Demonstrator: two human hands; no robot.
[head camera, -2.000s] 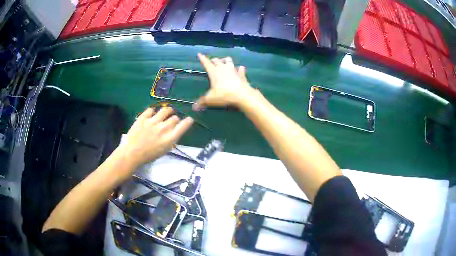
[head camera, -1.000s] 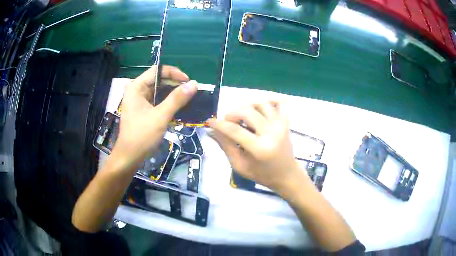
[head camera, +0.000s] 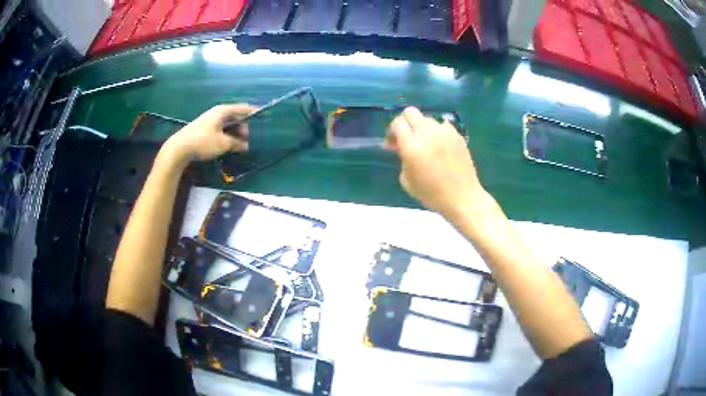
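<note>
My left hand (head camera: 207, 133) holds a tilted phone middle frame (head camera: 311, 116) above the green belt, its orange edge low near my fingers. My right hand (head camera: 433, 158) is over another phone middle frame (head camera: 356, 126) on the belt, fingers bunched at its open window; that frame is blurred, and whether I grip it cannot be told. A loose overlapping pile of middle frames (head camera: 246, 305) lies on the white work sheet (head camera: 534, 232) at left. Two overlapping frames (head camera: 387, 319) lie at its centre, more at right (head camera: 611, 309).
The green conveyor belt (head camera: 495, 193) carries single frames at left (head camera: 159, 124) and right (head camera: 565, 145). A black tray (head camera: 116, 209) stands at left. Red trays (head camera: 611, 54) and a dark tray (head camera: 341, 17) with a red card (head camera: 467, 19) stand across the belt.
My left hand has moved from over the sheet to the belt's left part. My right hand has moved up onto the belt. A frame now lies on top of the left pile.
</note>
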